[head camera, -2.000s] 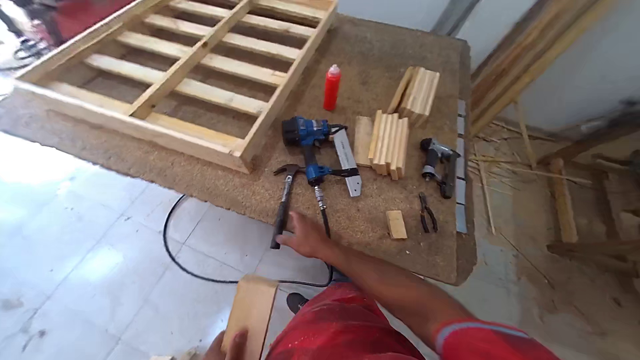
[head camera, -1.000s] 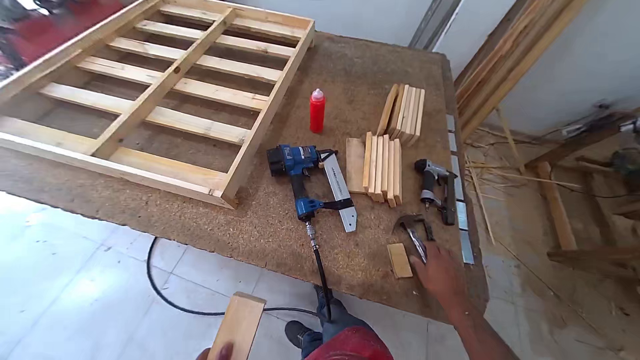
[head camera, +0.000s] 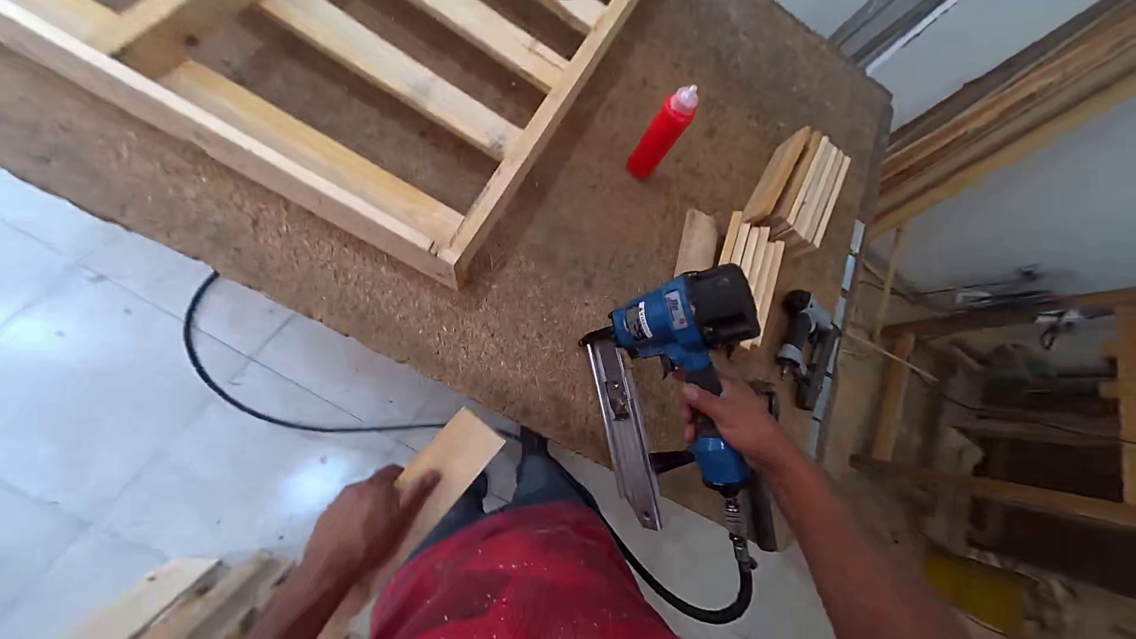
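Observation:
My right hand (head camera: 732, 413) grips the handle of a blue and black pneumatic nail gun (head camera: 679, 319), whose silver magazine slants down to the left over the table's front edge. A black air hose (head camera: 657, 581) runs from its handle. My left hand (head camera: 364, 515) holds a flat wooden board (head camera: 453, 457) in front of the table. On the particleboard table (head camera: 524, 311) lies a slatted wooden frame (head camera: 333, 200) at the upper left. A red squeeze bottle (head camera: 661, 133) stands to its right. Short wood pieces (head camera: 799, 191) are stacked beyond the nail gun.
A smaller pneumatic nailer (head camera: 806, 337) lies near the table's right edge, beside metallic strips (head camera: 849, 257). More boards (head camera: 169, 595) are at the lower left. Wooden framing (head camera: 994, 493) stands right of the table, and the hose loops over the tiled floor.
My right hand first held the hammer, then had it beside the small wood block at the table's right. Now that hand has lifted the blue nail gun from the table. The left hand keeps its board.

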